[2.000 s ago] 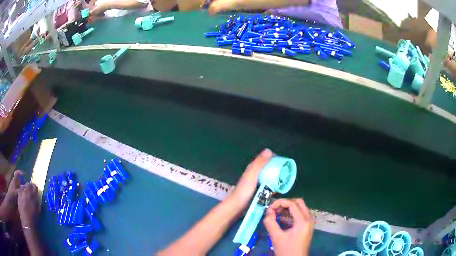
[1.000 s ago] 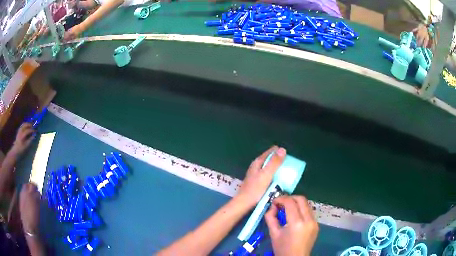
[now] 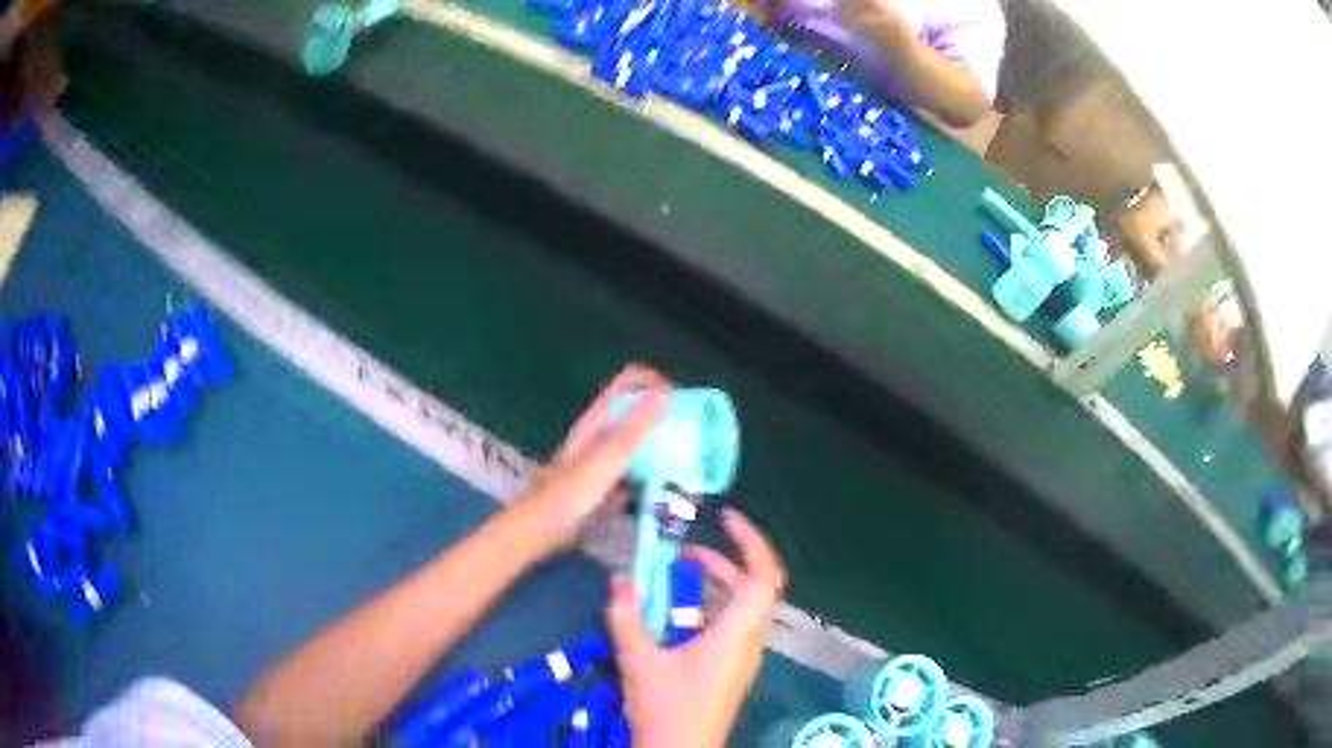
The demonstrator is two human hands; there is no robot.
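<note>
My left hand grips the round head of a turquoise fan body, held over the belt's near edge rail. Its handle points down toward me. A small dark and silver circuit board shows inside the handle near the head. My right hand is around the lower handle, thumb on one side and fingers on the other, with a blue battery cell between them at the handle. Whether the cell is fully seated cannot be told. The image is slightly blurred.
Blue cells lie in a pile below my hands and another at left. Turquoise fan heads stand at lower right. Across the dark green belt lie more cells, fan bodies and a person's arm.
The view has turned and tilted. My right hand has moved from the circuit board down to the handle, and the blue cell now shows against the handle. My left hand still holds the fan head.
</note>
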